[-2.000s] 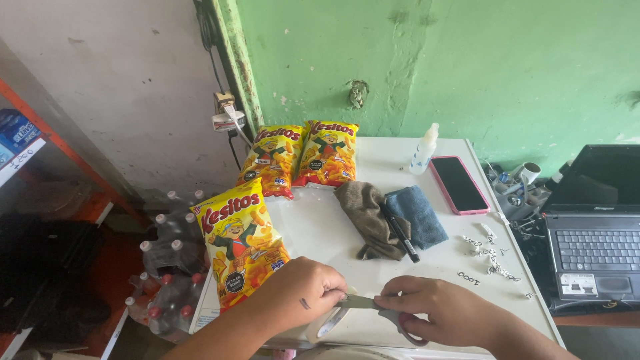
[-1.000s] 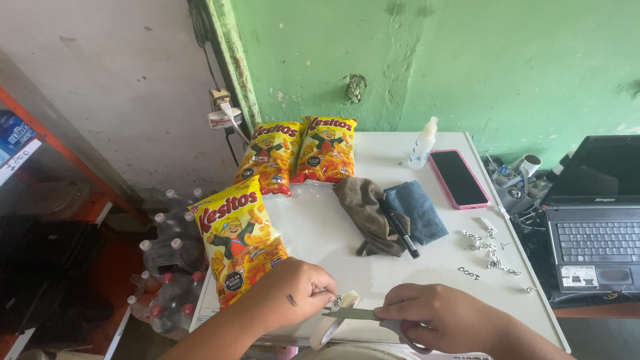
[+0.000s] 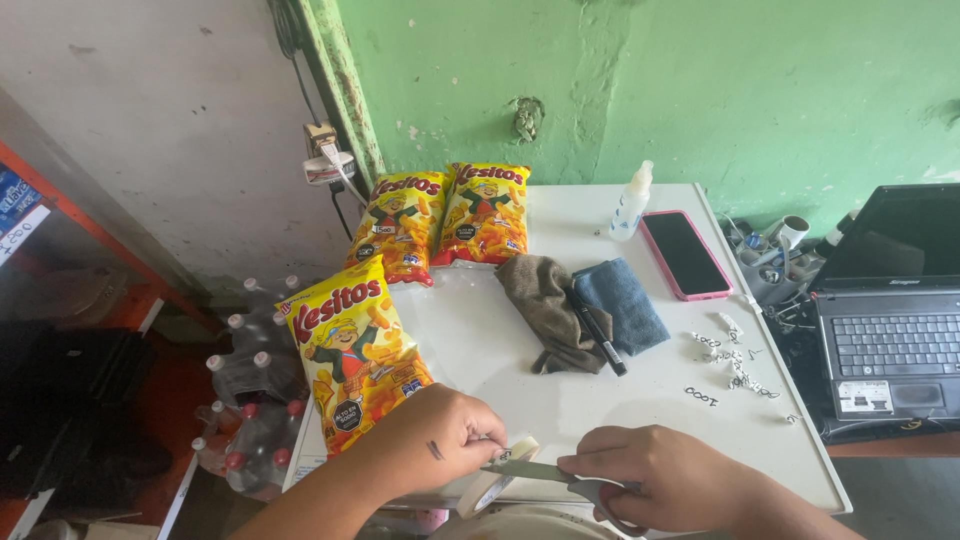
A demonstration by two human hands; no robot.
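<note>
My left hand (image 3: 457, 435) pinches the marked end of a roll of masking tape (image 3: 487, 487) near the white table's front edge. My right hand (image 3: 649, 476) grips scissors (image 3: 604, 499), whose blades point left and lie across the tape close to my left fingertips. Whether the blades are parted I cannot tell. Left of the hands lies a yellow snack bag (image 3: 356, 352). Small pieces of marked tape (image 3: 739, 367) are scattered at the table's right side. A black marker (image 3: 596, 326) rests on a brown cloth (image 3: 544, 307), beside a blue cloth (image 3: 626, 307).
Two more snack bags (image 3: 397, 225) (image 3: 484, 214) lie at the back left. A spray bottle (image 3: 632, 202) and a pink-edged phone (image 3: 686, 255) are at the back right. The laptop (image 3: 892, 322) sits beyond the right edge, capped bottles (image 3: 259, 375) below the left edge, a power adapter (image 3: 330, 166) by the wall.
The tape roll now shows more plainly between my hands, with a marked end at my left fingers. My right hand still holds the scissors.
</note>
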